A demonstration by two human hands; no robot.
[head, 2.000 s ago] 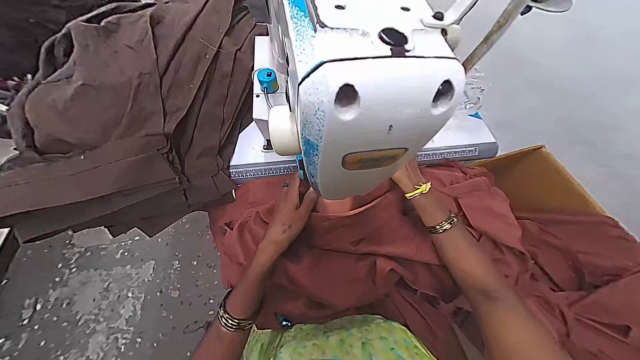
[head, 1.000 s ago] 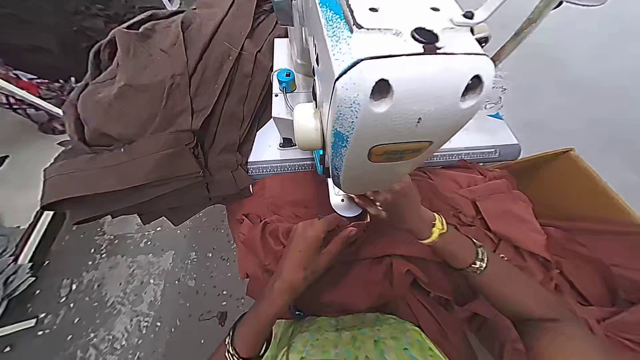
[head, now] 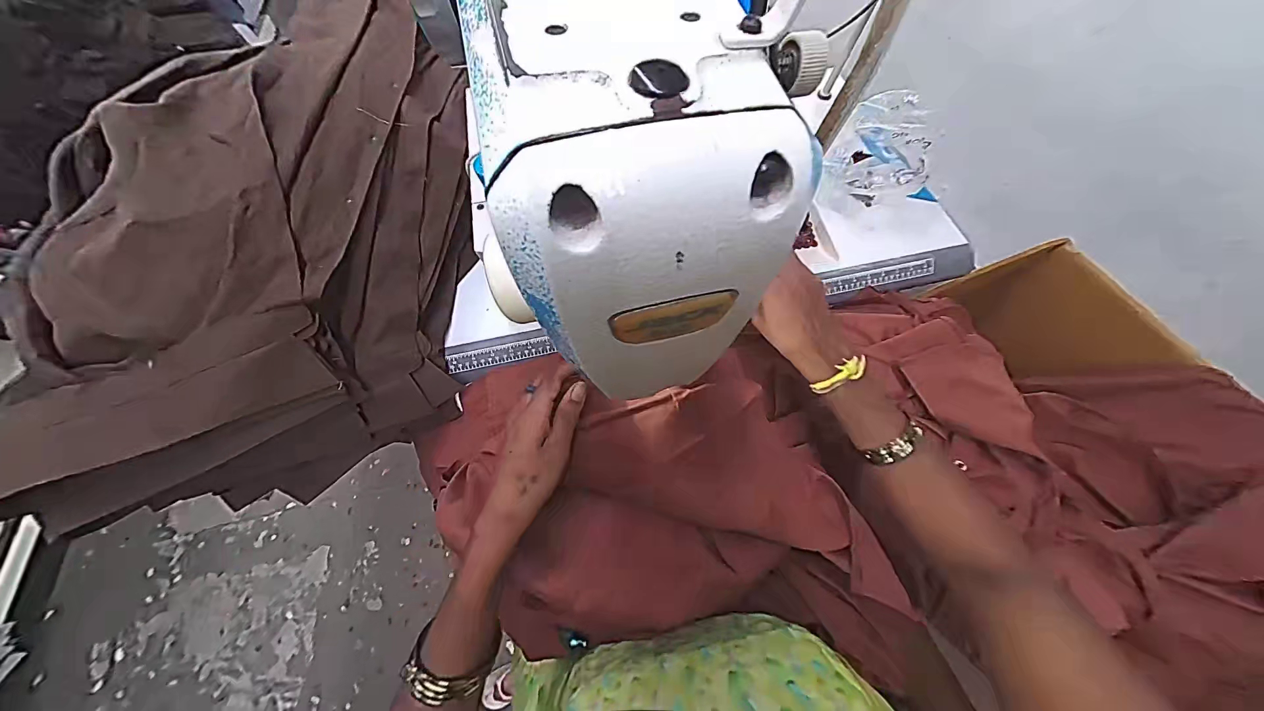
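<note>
The white head of a sewing machine (head: pixel 671 227) fills the upper middle and hides the needle area. Rust-red cloth (head: pixel 681 464) lies in folds in front of it and over my lap. My left hand (head: pixel 538 434) rests on this cloth at the lower left of the machine head, fingers pointing forward and tips partly hidden by it. My right hand (head: pixel 795 316) is at the right side of the head, its fingers hidden behind it, so its hold cannot be told. A yellow band circles that wrist.
Brown folded garments (head: pixel 197 247) are heaped at the left. A cardboard box (head: pixel 1076 306) stands at the right with red cloth over it. Clear plastic (head: pixel 889 148) lies behind the white machine bed (head: pixel 889 237). Scraps dot the grey floor (head: pixel 227 592).
One second ago both hands were close together below the machine head; now they are apart, the left at its lower left, the right partly behind its right side.
</note>
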